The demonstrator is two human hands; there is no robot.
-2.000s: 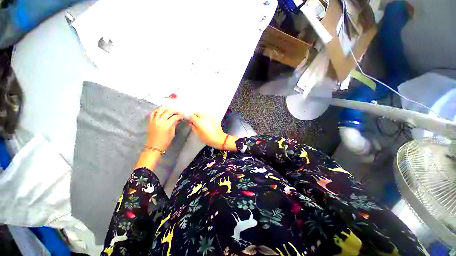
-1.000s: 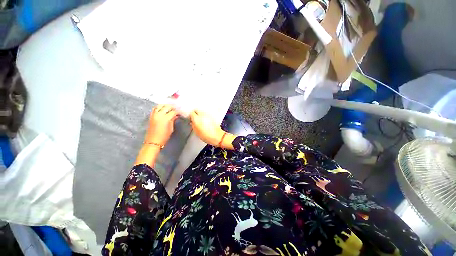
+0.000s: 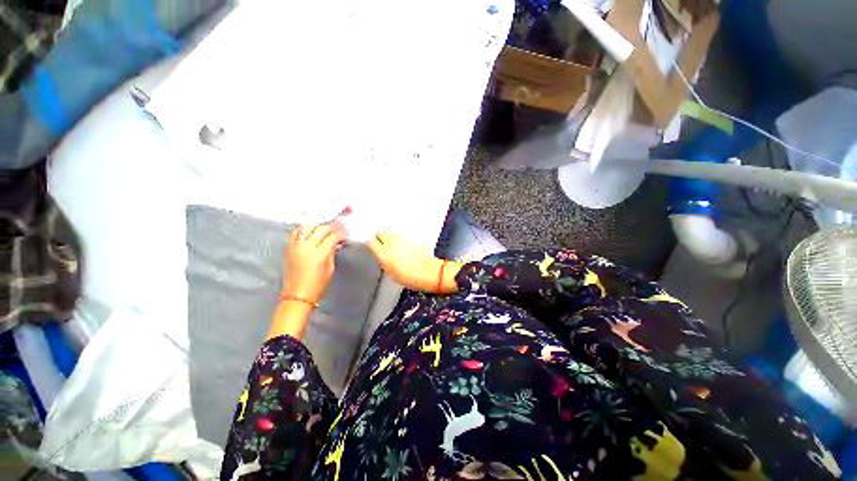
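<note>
A grey cut panel [image 3: 249, 291] lies flat on the white-covered table [image 3: 301, 103], its upper edge running up to my hands. My left hand [image 3: 312, 261] rests on the panel's upper right corner, fingers bent and close together. My right hand [image 3: 402, 260] is just to the right at the panel's corner, fingertips down near the table's edge. A pale, thin bit of material shows between the two hands; what it is I cannot tell. A small red thing [image 3: 346, 211], perhaps the tip of a red marking pencil, lies just above my left fingertips.
White crumpled cloth [image 3: 117, 395] and brown plaid cloth [image 3: 36, 258] lie at the left. A grey-and-blue bundle [image 3: 85, 75] is at the upper left. A small dark-grey mark or scrap [image 3: 212, 135] is on the table. A box of papers [image 3: 648, 66] and a white fan [image 3: 832, 291] stand at the right.
The view has shifted, so the panel and hands sit slightly lower and further right. More of the plaid cloth and grey-and-blue bundle shows. My hands stay at the same corner, slightly further apart.
</note>
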